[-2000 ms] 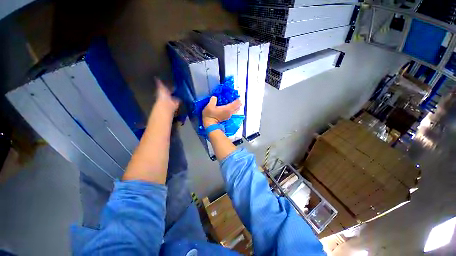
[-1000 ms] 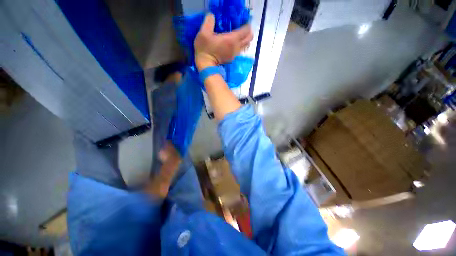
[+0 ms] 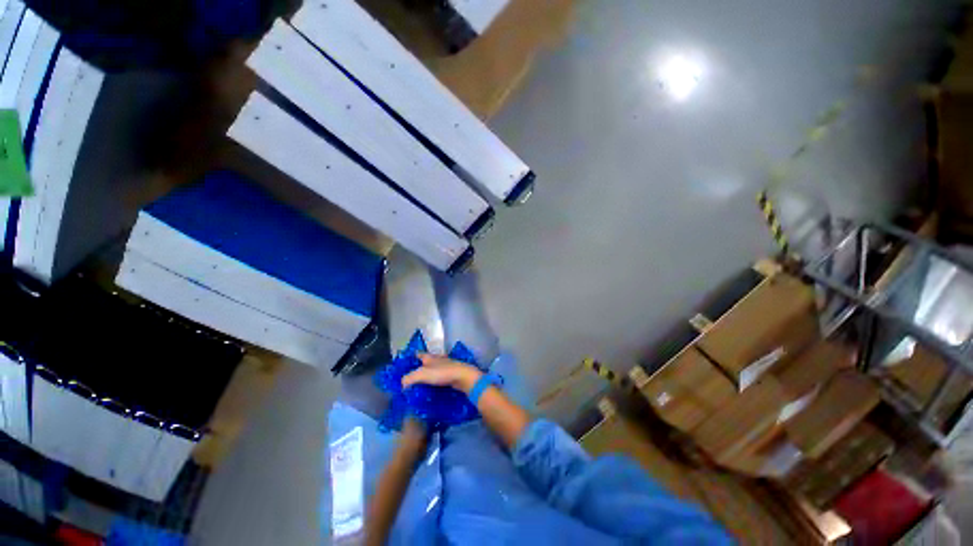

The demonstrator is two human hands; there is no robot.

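Crumpled blue protective film [image 3: 412,405] is bunched close in front of my smock. My right hand [image 3: 443,372], with a blue wristband, presses on and grips the bunch from above. My left hand [image 3: 414,429] is at its lower side, mostly hidden and blurred; its grip cannot be made out. A pair of metal housings [image 3: 240,293] stands ahead to the left, with flat blue film [image 3: 267,237] on the broad face. Three more housings [image 3: 373,117] stand beyond it with pale narrow edges up.
More housings [image 3: 112,427] stand at the lower left, and others with a green label sheet [image 3: 13,155] at the upper left. Brown cartons [image 3: 747,373] and a metal trolley [image 3: 886,283] are at the right. Yellow-black tape [image 3: 770,222] marks the grey floor.
The view has turned and moved back from the housings. Both hands have come together near my body. The film that hung between them is now gathered into one bunch.
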